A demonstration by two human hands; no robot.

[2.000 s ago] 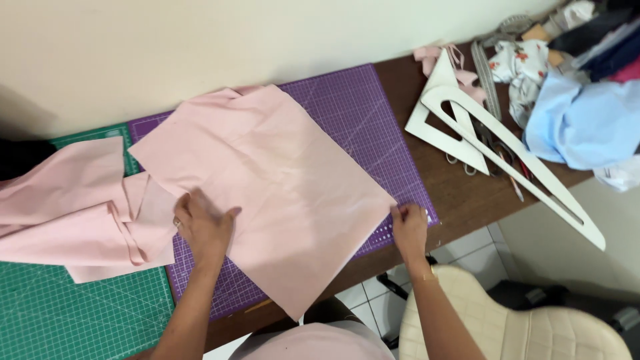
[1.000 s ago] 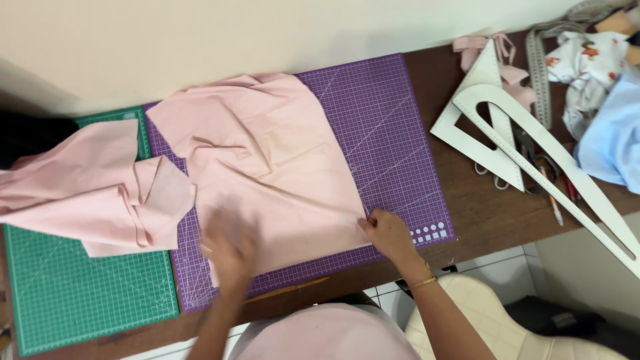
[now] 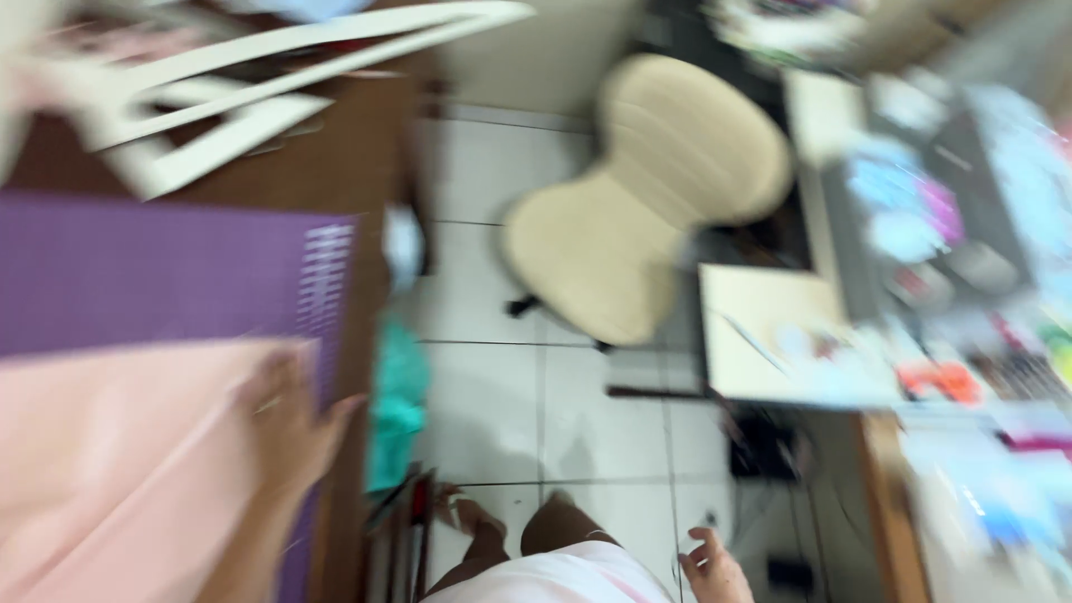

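Observation:
My left hand [image 3: 289,419] rests on the corner of the pink fabric [image 3: 126,452], its thumb apart from the fingers, near the front edge of the purple cutting mat [image 3: 167,268]. My right hand [image 3: 712,565] hangs over the tiled floor at the bottom of the view, fingers loosely curled and apart, holding nothing. On the brown table beyond the mat lie a white set square [image 3: 226,138] and a long white curved ruler [image 3: 335,29], one over the other. Blur hides the fine detail of the fabric and mat.
A cream chair [image 3: 595,251] stands on the floor between the brown table edge [image 3: 360,167] and a second cluttered table at right, which bears a cream board [image 3: 754,335], an orange item [image 3: 938,381] and plastic bags. Green cloth [image 3: 398,410] hangs beside the brown table.
The view has swung far to the right, bringing in the chair and second table. My right hand has left the fabric's corner, and my left hand now lies at a fabric corner.

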